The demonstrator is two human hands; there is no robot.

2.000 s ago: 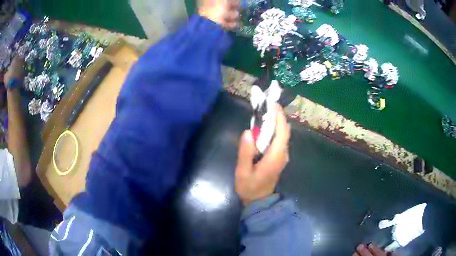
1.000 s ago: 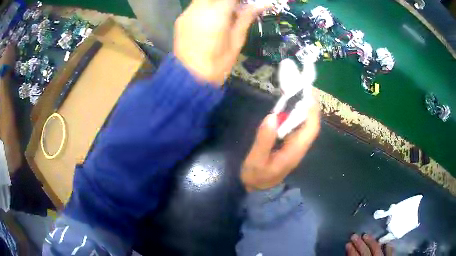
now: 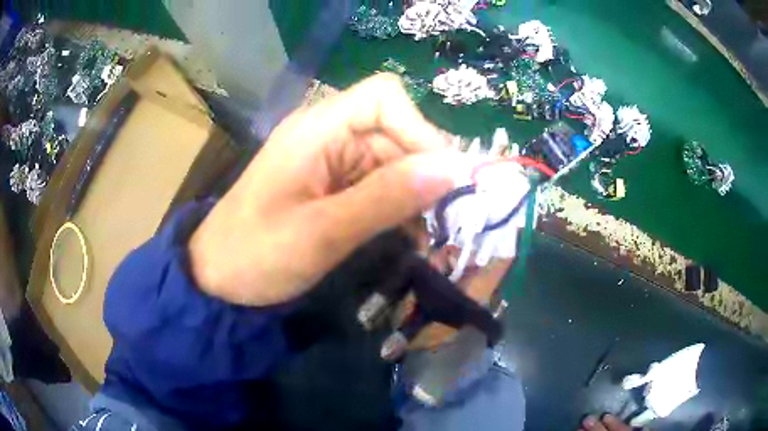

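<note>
My left hand [image 3: 303,198], in a blue sleeve, pinches a wired board assembly [image 3: 497,206] close to the camera, between thumb and fingers. The assembly has a chunky white knobbly part with red, black and green wires. Black parts with metal ends [image 3: 438,299] dangle below it. My right hand [image 3: 487,282], in a grey-blue sleeve, is behind and below the assembly and mostly hidden by it. The red and white hand tool cannot be made out now, so what my right hand holds cannot be told.
More assemblies [image 3: 463,84] lie on the green conveyor belt [image 3: 674,109] behind its chipped edge [image 3: 640,244]. A cardboard tray [image 3: 139,189] at left holds a yellow ring [image 3: 69,263] and a dark stick [image 3: 97,160]. Another person's fingers [image 3: 602,423] and a white scrap [image 3: 669,383] are at lower right.
My left hand has come back from the belt with an assembly in it. It is now in front of my right hand, and the tool seen there before is hidden.
</note>
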